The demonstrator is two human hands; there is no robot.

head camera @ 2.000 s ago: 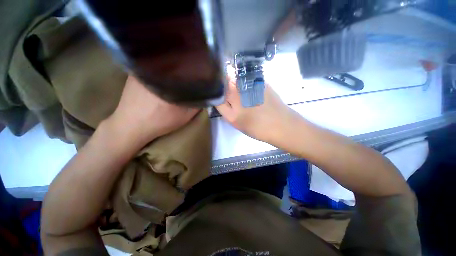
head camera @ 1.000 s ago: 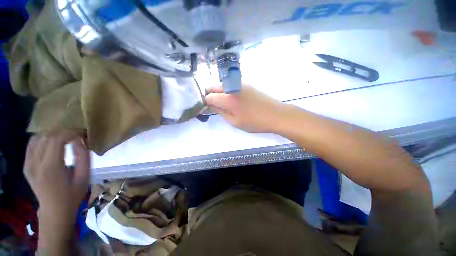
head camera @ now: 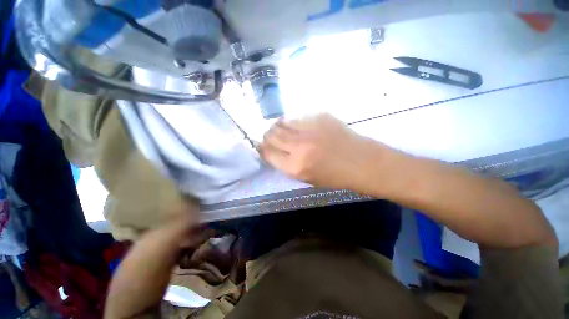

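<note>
White pocket cloth [head camera: 193, 140] lies spread on the table left of the needle, with a thin dark edge running toward my right fingertips. Khaki-brown cloth [head camera: 134, 187] lies at its left and reaches over the table's front edge. My right hand [head camera: 312, 149] pinches the edge of the white cloth just in front of the grey-blue block [head camera: 271, 99]. My left hand [head camera: 187, 218] is blurred at the table edge, against the brown cloth; its fingers are not clear. The presser foot area is partly hidden by the curved metal bar [head camera: 156, 95].
The white machine head [head camera: 268, 22] fills the top, with a ribbed grey knob [head camera: 190, 34]. Black thread snips [head camera: 440, 73] lie right of the needle. A printed scale [head camera: 293, 200] runs along the table's front edge. Brown and white cloth [head camera: 209, 268] hangs below it.
More white cloth now shows, where brown cloth covered it. My left hand has moved right from the far left. My right hand still pinches the edge and sits slightly lower in view.
</note>
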